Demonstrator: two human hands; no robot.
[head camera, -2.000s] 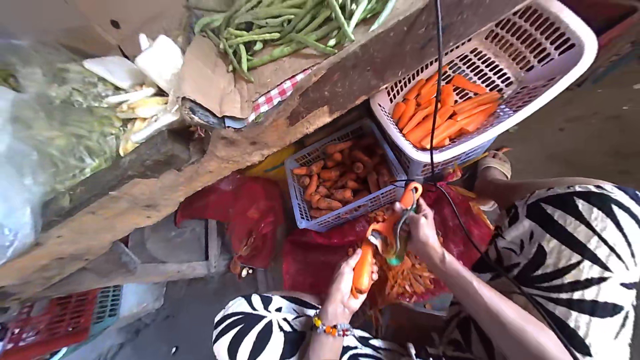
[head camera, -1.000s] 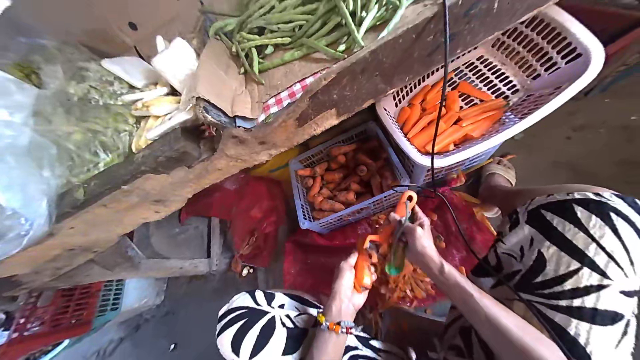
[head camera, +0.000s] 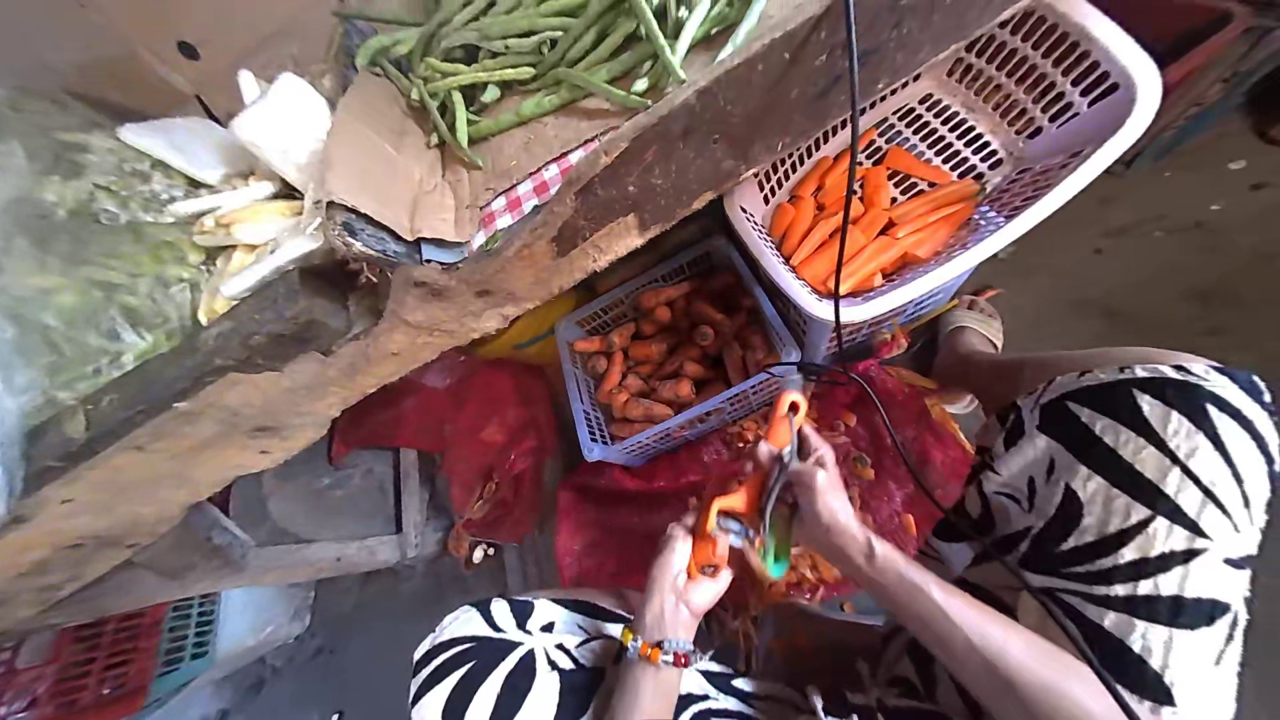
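My left hand (head camera: 683, 580), with a beaded bracelet at the wrist, grips a carrot (head camera: 709, 553) by its lower end. My right hand (head camera: 822, 482) holds an orange-handled peeler (head camera: 785, 420) whose front part lies against the carrot; a green part (head camera: 777, 555) shows below it. Orange peelings (head camera: 812, 570) lie beneath both hands on red mesh sacking (head camera: 620, 520). Just beyond the hands, a blue-grey plastic crate (head camera: 590, 425) holds unpeeled carrots (head camera: 680, 350). To its right, a pale plastic basket (head camera: 1085, 200) holds bright peeled carrots (head camera: 870, 235).
A rough wooden beam (head camera: 480, 300) crosses diagonally, with green beans (head camera: 550, 50) on cardboard above it. A black cord (head camera: 850, 150) hangs past the pale basket and runs over my right leg. Red and green crates (head camera: 110, 660) stand at lower left.
Both hands stay together on the carrot and peeler, shifting only slightly. The carrot is more upright than two seconds ago.
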